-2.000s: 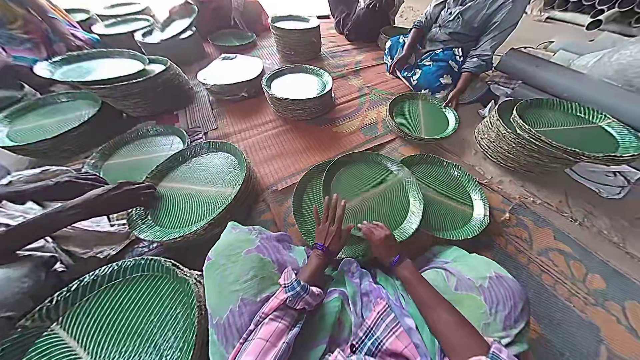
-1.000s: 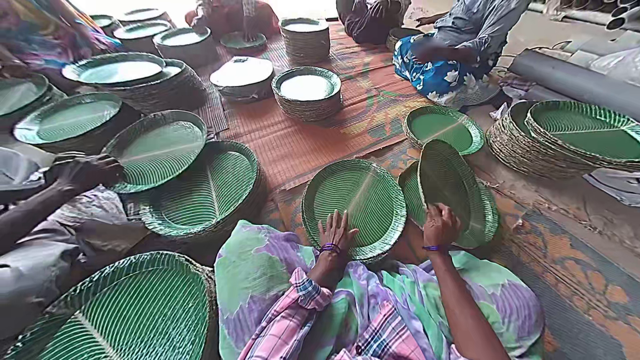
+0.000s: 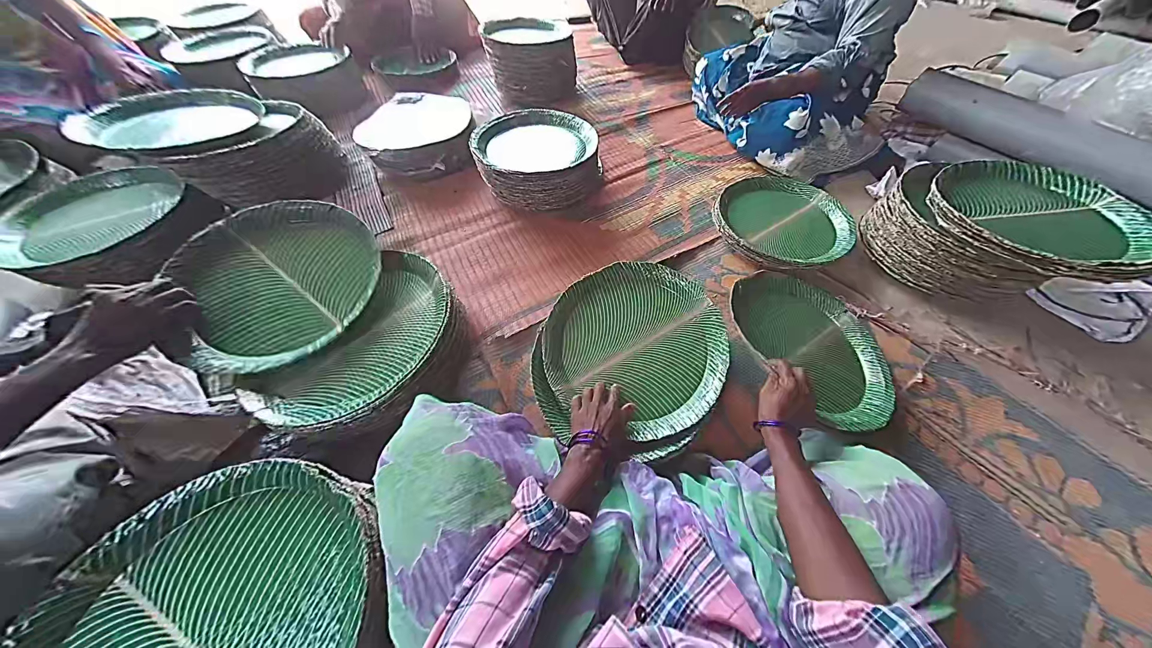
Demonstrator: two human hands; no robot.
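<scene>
Green leaf-patterned plates with pressed rims lie before my lap. My left hand [image 3: 601, 421] rests on the lower left rim of the upper leaf-patterned plate [image 3: 639, 346], under which at least one more plate shows. To the right, my right hand [image 3: 786, 396] pinches the left edge of another leaf-patterned plate [image 3: 814, 351], which lies tilted beside that pile. Whether a further plate is under it, I cannot tell. Beyond it sits a small pile of plates [image 3: 783, 220] on the mat.
At left a co-worker's hand [image 3: 135, 319] holds a plate [image 3: 274, 279] over a stack. A large plate [image 3: 216, 558] is at lower left. Stacks stand ahead [image 3: 535, 162] and at right [image 3: 945, 229], near a dark roll [image 3: 1026, 126]. Other people sit ahead on the woven mat [image 3: 504, 261].
The plate in my right hand stood steeply tilted one second ago and now lies flatter, farther right. My left hand stays on the left pile. The co-worker's plate has moved over the stack beside it.
</scene>
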